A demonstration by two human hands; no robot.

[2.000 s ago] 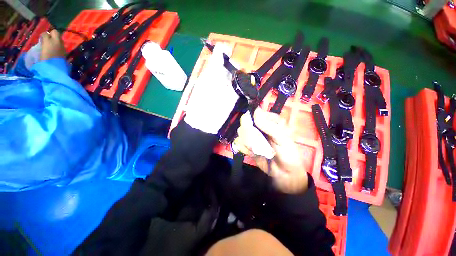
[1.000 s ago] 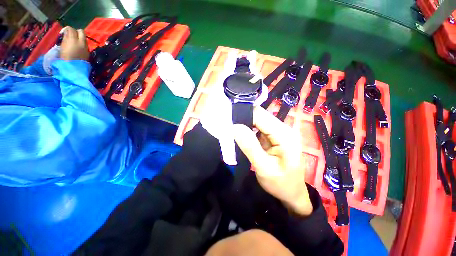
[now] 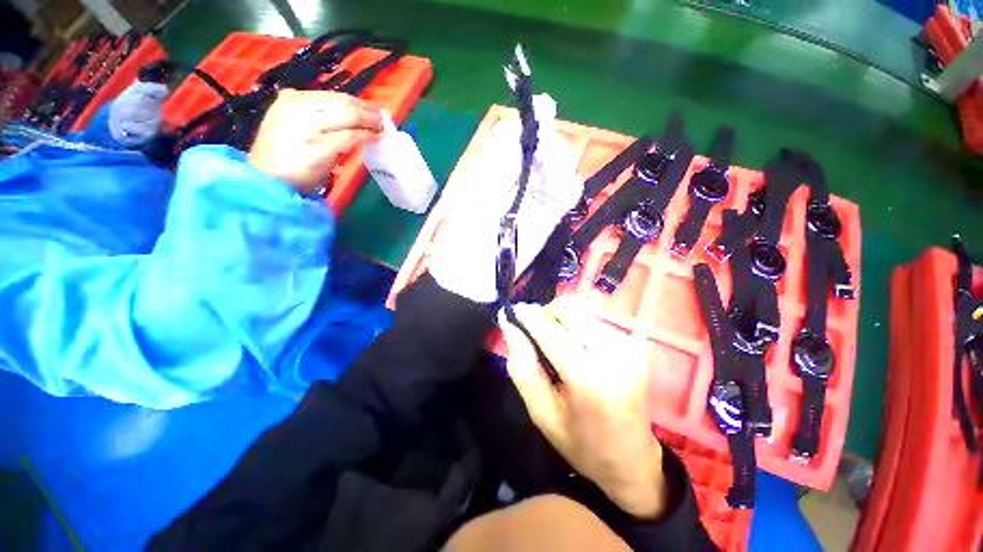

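A wristwatch [image 3: 507, 253] with a black strap is held edge-on over the left part of the orange-red watch tray [image 3: 674, 372]. Its strap runs upward to a silver buckle. My left hand [image 3: 474, 232], in a white glove, is behind and around the watch; its fingers are overexposed and hard to make out. My bare right hand [image 3: 587, 394] pinches the lower strap between thumb and fingers. Several black-strapped watches [image 3: 644, 221] lie across the tray.
At left a neighbour's bare hand [image 3: 313, 135] touches the top of a white bottle [image 3: 401, 170], beside the neighbour's tray [image 3: 404, 81] of watches. Stacked orange-red trays [image 3: 916, 399] stand at right. A blue sleeve [image 3: 194, 280] reaches in from the left.
The watch has turned from dial facing me to edge-on, with its strap raised. My right hand has moved slightly down. The neighbour's hand has moved right to the bottle.
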